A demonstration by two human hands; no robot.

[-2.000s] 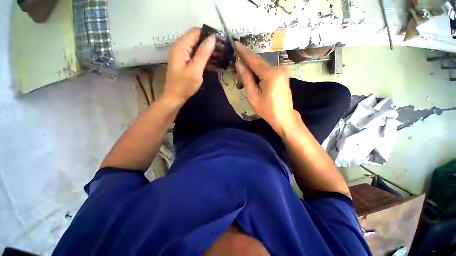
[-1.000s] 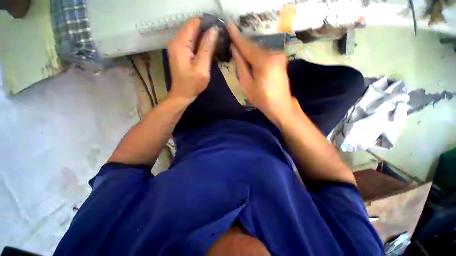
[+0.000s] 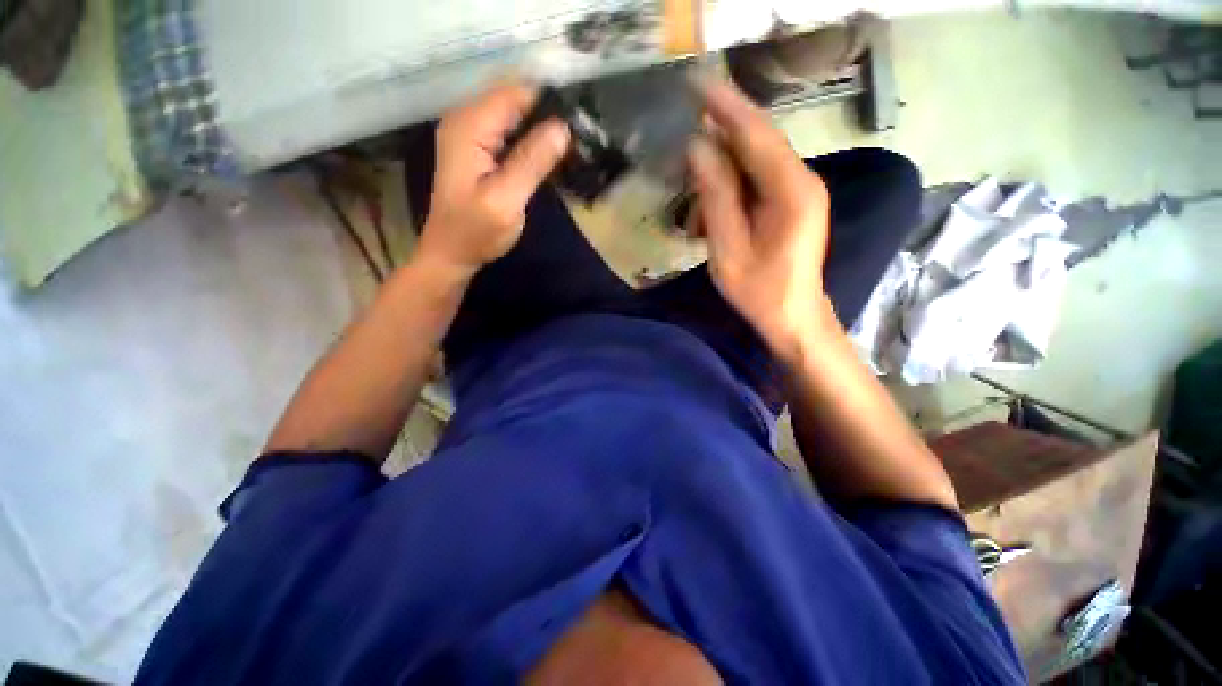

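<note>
My left hand [image 3: 489, 174] holds a small dark slotted metal part [image 3: 586, 145] between thumb and fingers, just below the table's front edge. Pale gaps show on the part, but it is blurred. My right hand [image 3: 767, 208] is to the right of the part, apart from it, with thumb and fingers pinched together. A faint, blurred pale streak at its fingertips fits the slim needle file; its shaft cannot be made out clearly.
The worn pale table [image 3: 362, 67] runs along the top, with a checked cloth [image 3: 172, 87] at left. A crumpled white cloth [image 3: 985, 288] lies right of my knee. Scissors [image 3: 994, 554] lie on a box [image 3: 1059, 536] at lower right.
My right hand has moved right, away from the dark part. The file, clear two seconds ago, is now only a blur. My left hand still holds the part, slightly lower. The view has shifted.
</note>
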